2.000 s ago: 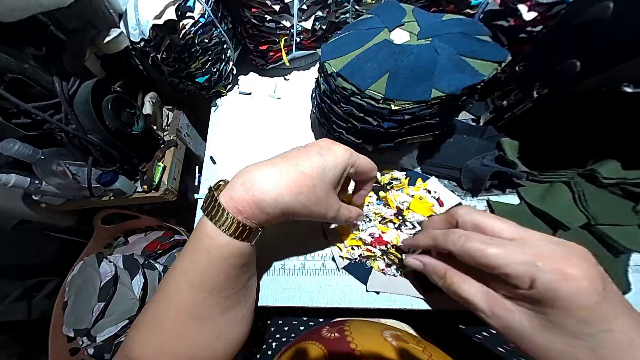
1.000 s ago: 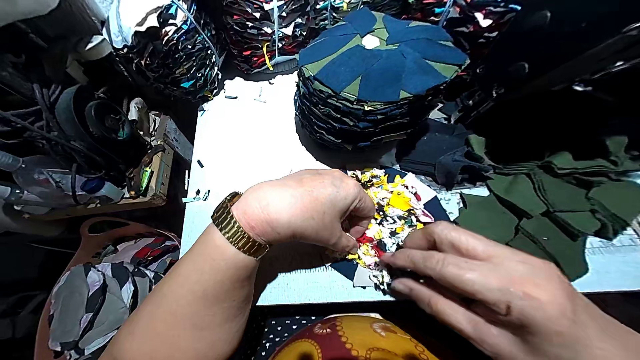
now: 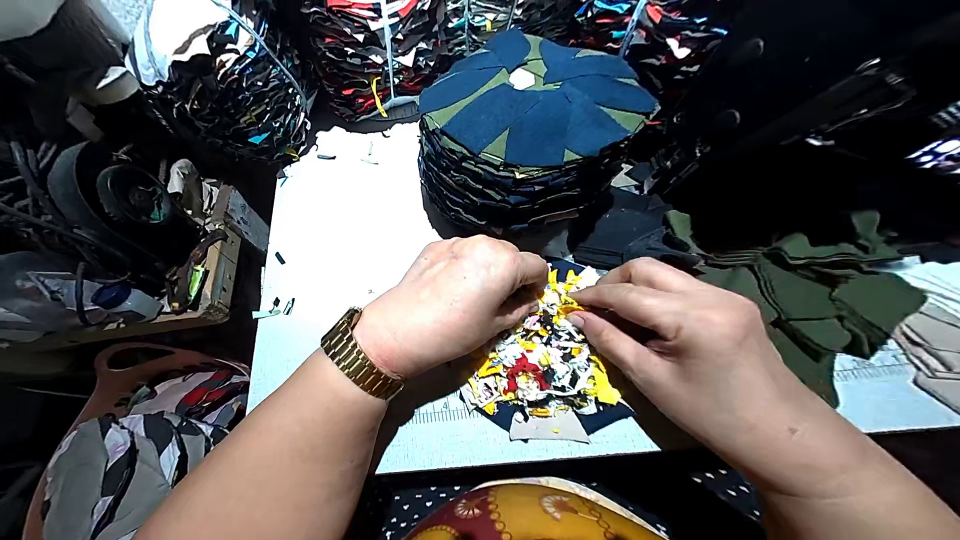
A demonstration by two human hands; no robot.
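A round layer of small fabric scraps, yellow, white, black and red, lies over dark blue and grey cloth pieces near the front edge of the white table. My left hand, with a gold-coloured watch on its wrist, rests at the upper left of the scraps, its fingertips bent down and partly hidden. From the right, my right hand pinches a yellow scrap between thumb and index finger. Behind the hands stands a round stack of blue and olive cloth pieces.
Tied fabric bundles stand at the back. Olive cloth pieces lie to the right. A wooden box and a basket of cloth rounds are at left. Thread snips dot the white table.
My right hand has moved from the lower right of the scraps up to their upper right side. My left hand has shifted to their upper left. More of the scraps' front part now shows.
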